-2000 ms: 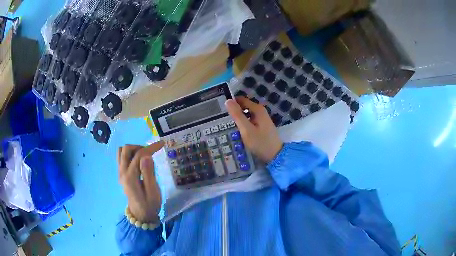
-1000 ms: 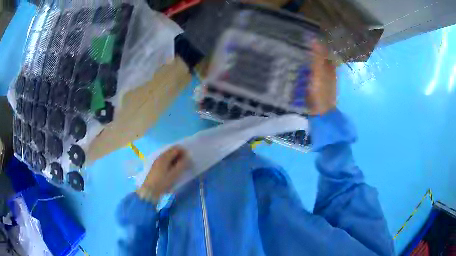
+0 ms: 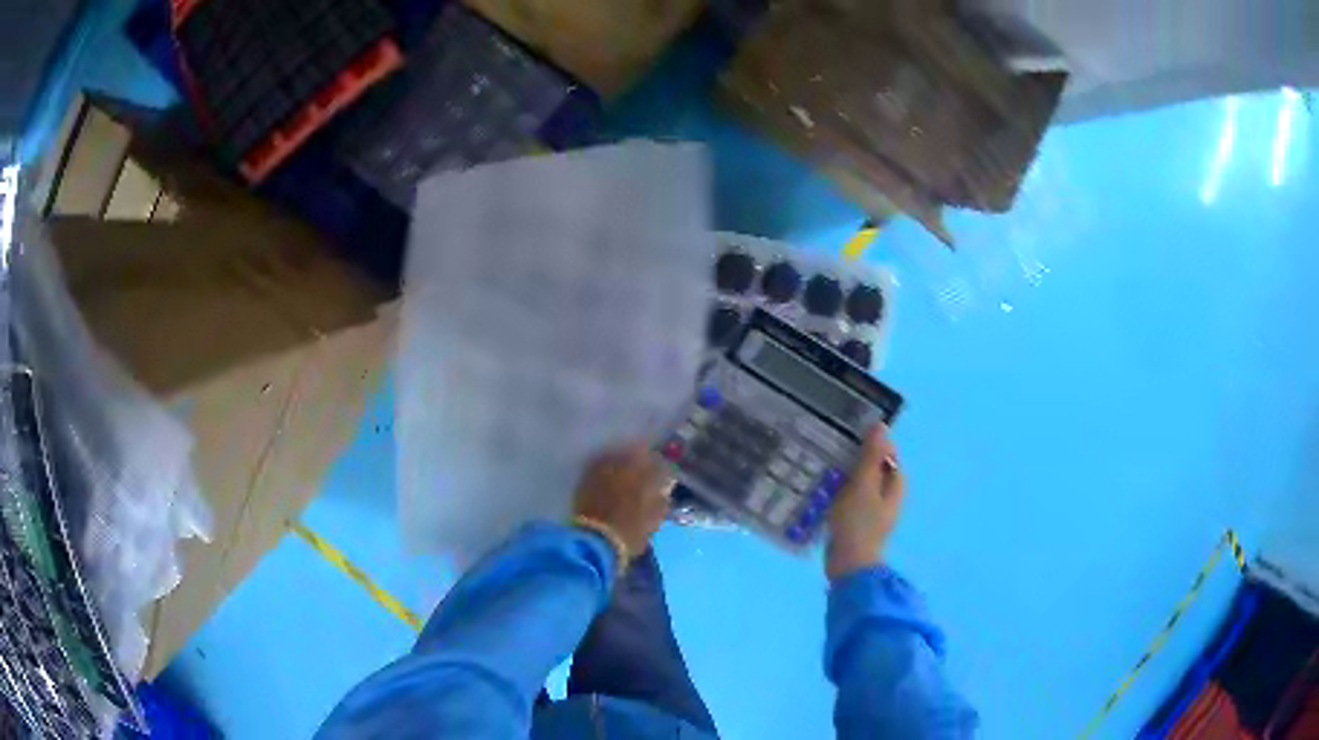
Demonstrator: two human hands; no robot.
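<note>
My right hand (image 3: 865,506) holds the silver-grey calculator (image 3: 774,431) by its lower right edge, its display facing up. My left hand (image 3: 625,499) grips the lower right corner of a large white sheet (image 3: 550,340), which is blurred and hangs spread out to the left of the calculator. A tray of black round parts (image 3: 822,294) shows behind the calculator and beside the sheet; the rest of it is hidden.
Brown cartons stand at the left (image 3: 275,390) and top right (image 3: 897,101). A black tray with red-orange edges (image 3: 297,80) is at the upper left. Clear film (image 3: 116,448) hangs at the left edge. Yellow tape (image 3: 347,567) marks the blue floor.
The calculator has moved down from its blurred place. The white sheet has swung up and left and now spreads out. The view has shifted, so the large tray stack is mostly out at the left.
</note>
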